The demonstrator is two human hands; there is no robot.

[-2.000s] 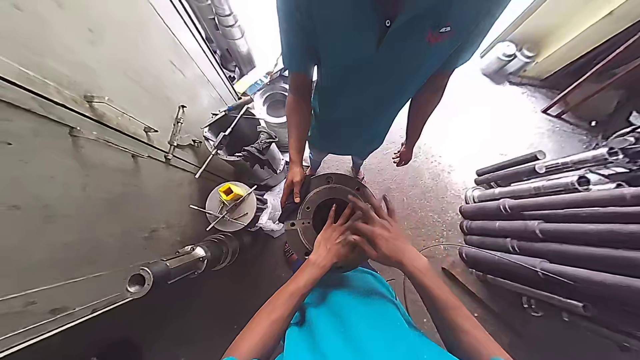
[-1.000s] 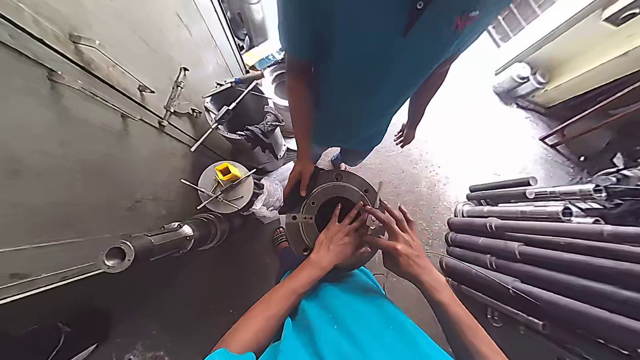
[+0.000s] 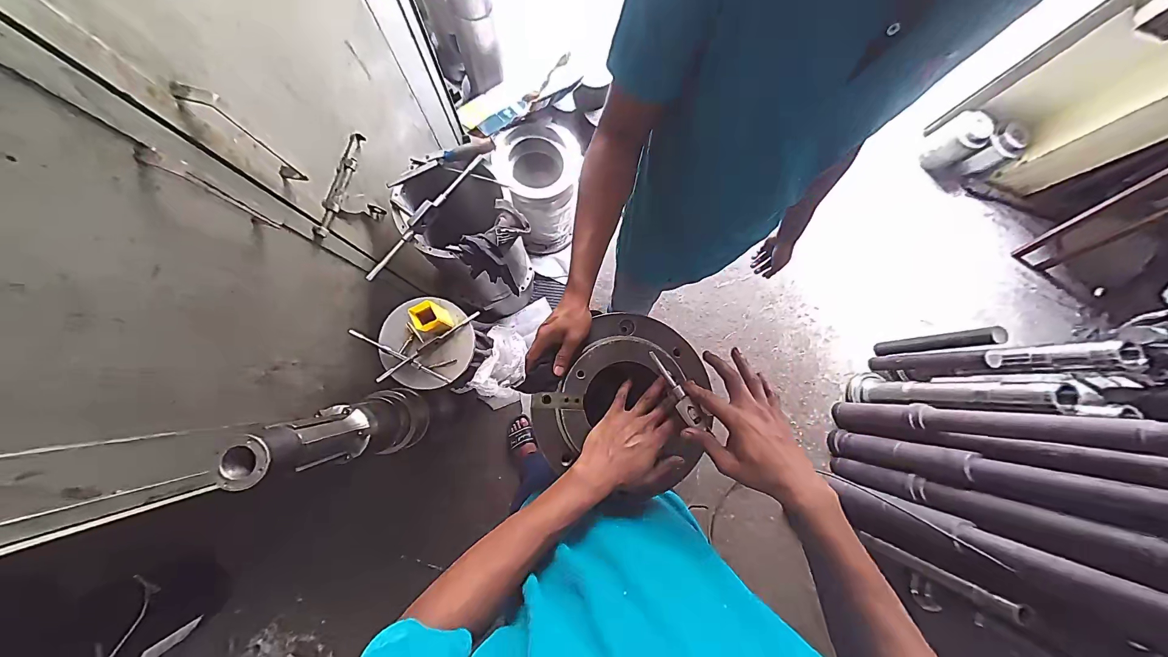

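Observation:
A round flanged metal part (image 3: pixel 595 359) with bolt holes and a wide bore stands in front of me. My left hand (image 3: pixel 630 438) lies over its bore and near rim, fingers spread. At its right side, the thumb and index finger of my right hand (image 3: pixel 753 429) touch a tap wrench (image 3: pixel 691 411), whose thin shank points up and left across the flange; the other fingers are spread. A flat metal bar with holes (image 3: pixel 555 401) lies at the flange's left edge. A co-worker's hand (image 3: pixel 563 336) rests on the upper left of the flange.
A co-worker (image 3: pixel 730 137) stands opposite. At left are a round stool-like top (image 3: pixel 395 351) with a yellow square block (image 3: pixel 431 318) and rods, a flanged shaft (image 3: pixel 319 440), and a drum (image 3: pixel 493 292) with cloth. Dark pipes (image 3: pixel 995 465) are stacked at right beside metal cylinders.
My right hand has shifted to the right of the flange, and the tool by its fingers now shows plainly. My left hand stays over the bore.

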